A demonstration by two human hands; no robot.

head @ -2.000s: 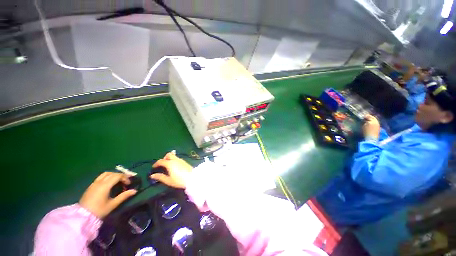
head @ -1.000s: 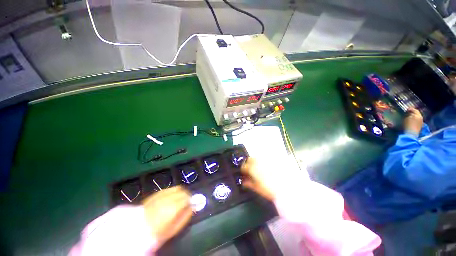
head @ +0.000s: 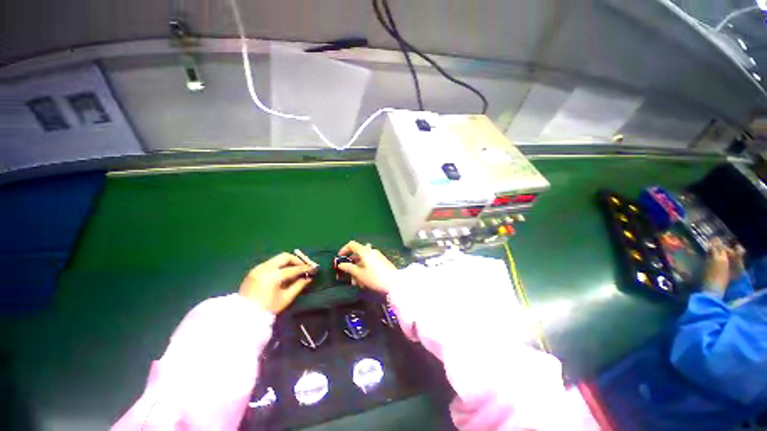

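A black tray (head: 338,357) lies in front of me with round units in two rows, among them a pale shiny unit (head: 367,375) and a bluish one (head: 356,325). My left hand (head: 279,281) is behind the tray, its fingertips pinched at a thin dark test lead with a white tag (head: 304,258). My right hand (head: 368,266) holds a small dark unit (head: 342,266) with a small red spot on it. The two hands are a short gap apart. The fingers hide most of the lead ends. My sleeves cover the tray's sides.
Two beige power supplies (head: 458,172) with red digits stand behind right. A white paper sheet (head: 481,282) lies partly under my right sleeve, a yellow wire (head: 516,282) beside it. A blue mat (head: 46,244) is at left. At right, a person in blue works by another tray (head: 637,242).
Both hands have moved from over the tray to the leads behind it. My right hand now has a small dark unit, my left a lead. The view has shifted left.
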